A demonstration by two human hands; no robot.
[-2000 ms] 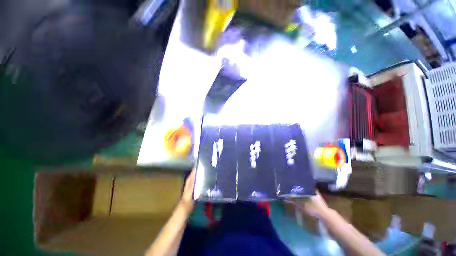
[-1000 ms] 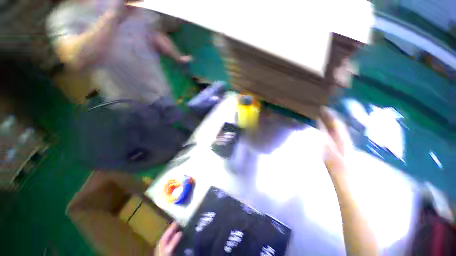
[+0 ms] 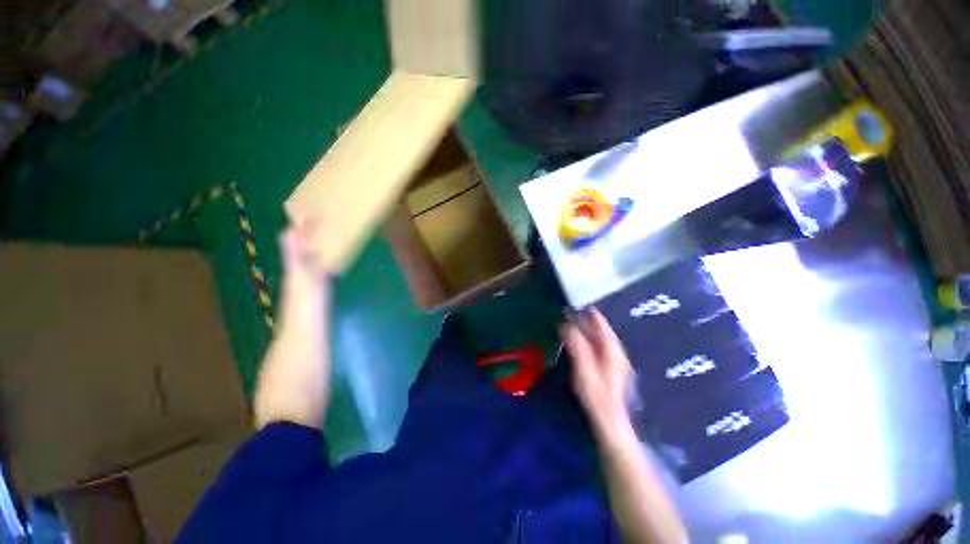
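My left hand (image 3: 303,253) grips the lower corner of a tan cardboard sheet (image 3: 383,154), which is folded near its top and slants over the floor. Whether the sheet is joined to the open carton (image 3: 466,228) beside it cannot be told; the sheet covers part of the carton's left side. My right hand (image 3: 602,367) is empty and slightly blurred, its fingers a little apart, at the bench's near edge beside the black boxes. Several black product boxes (image 3: 691,367) with white lettering lie side by side on the shiny bench (image 3: 840,372).
An orange tape roll in a blue holder (image 3: 587,216) sits at the bench corner. A yellow tape roll (image 3: 867,130) and clear film (image 3: 814,191) lie farther along. A red stool (image 3: 518,371) is by my body. A large brown carton (image 3: 117,361) stands left. Cardboard stacks (image 3: 920,138) stand right.
My view has turned left. My left hand has left the black boxes and now grips the cardboard sheet. My right hand has come back from the far bench to the near edge. The boxes rest on the bench.
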